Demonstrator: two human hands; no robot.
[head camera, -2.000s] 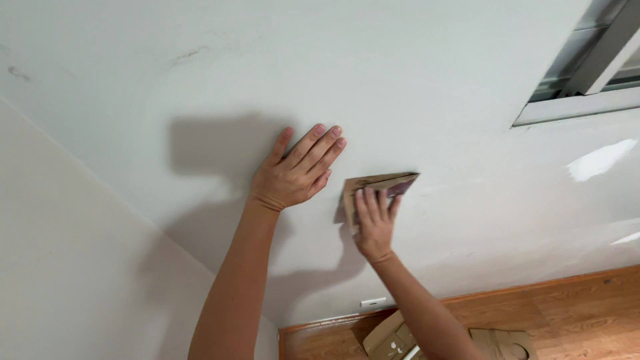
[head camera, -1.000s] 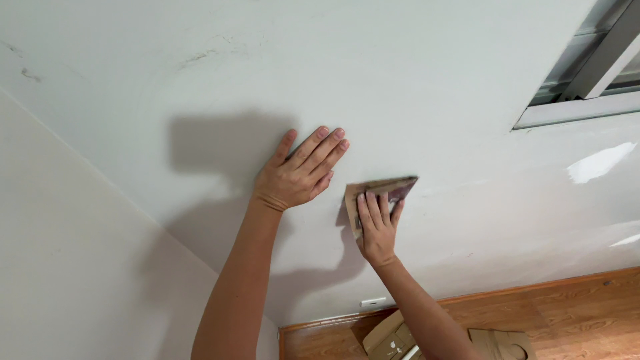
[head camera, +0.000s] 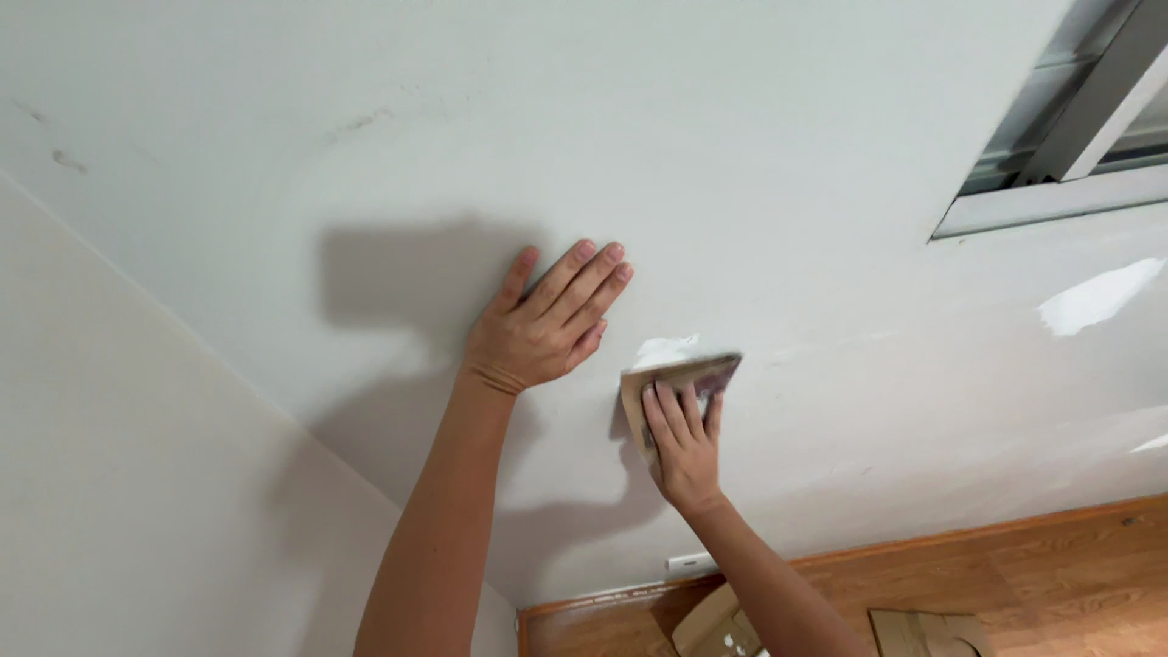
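Observation:
My left hand (head camera: 538, 319) lies flat on the white wall (head camera: 785, 210), fingers spread and pointing up to the right, with nothing held. Lower and to its right, my right hand (head camera: 684, 443) presses a folded sheet of sandpaper (head camera: 675, 376) against the wall, with brownish backing and a dark reddish face at one corner. Just above the sheet's top edge a white filler patch (head camera: 666, 350) shows on the wall. The palm side of both hands is hidden.
A metal-framed window (head camera: 1049, 205) is at upper right. Another white patch (head camera: 1100, 297) lies below it. A wall outlet (head camera: 691, 562) sits low near the wood floor (head camera: 1049, 566), where cardboard pieces (head camera: 926, 631) lie. A wall corner runs down the left.
My right hand and the sandpaper have moved slightly down the wall, and the white patch above the sheet now shows. My left hand has stayed in about the same place.

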